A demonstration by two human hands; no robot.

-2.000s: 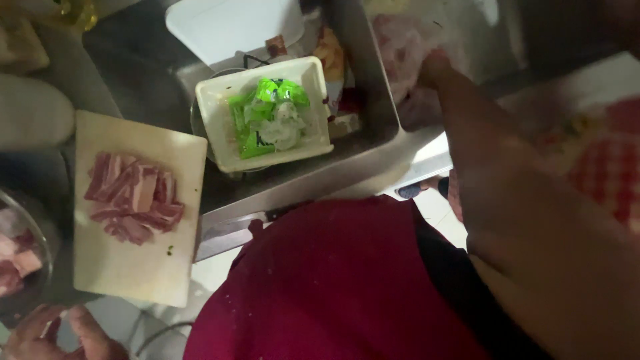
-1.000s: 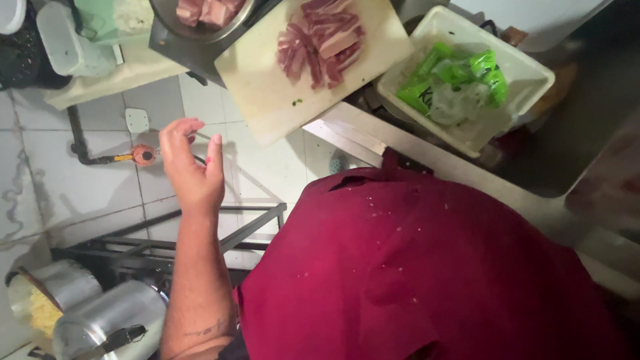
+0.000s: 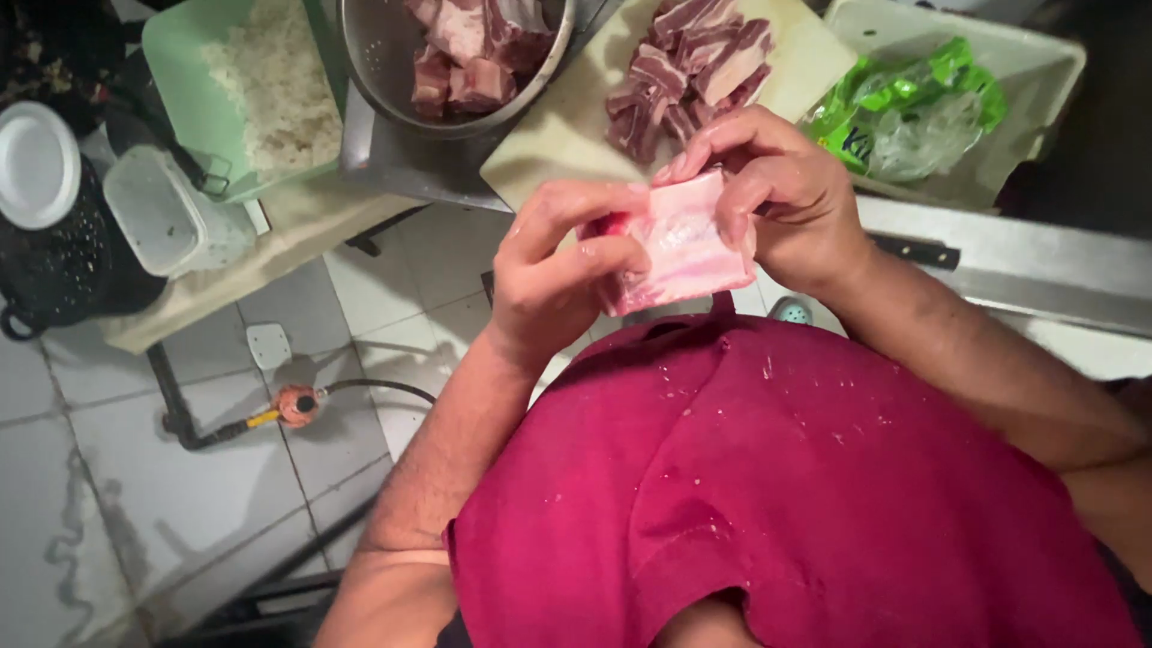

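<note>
A piece of raw meat [image 3: 688, 238], pale with a pink edge, is held between both hands in front of the red apron. My left hand [image 3: 567, 256] grips its left side, and my right hand [image 3: 778, 193] pinches its upper right side. Just beyond the hands, raw meat strips [image 3: 693, 67] lie piled on a white cutting board [image 3: 558, 139]. Larger meat chunks [image 3: 472, 63] sit in a metal bowl [image 3: 454, 130] to the left of the board. Part of the board is hidden behind my hands.
A white tub [image 3: 1048, 67] holding green plastic packaging [image 3: 972, 81] stands right of the board. A black-handled knife [image 3: 913, 250] lies on the metal edge. At left are a green container of rice-like food [image 3: 279, 85], a clear plastic tub [image 3: 157, 211] and a gas regulator [image 3: 297, 405] with a hose.
My left hand was raised with nothing in it one second ago; now both hands hold a piece of meat. My right hand has come into view from outside the frame. The view has shifted.
</note>
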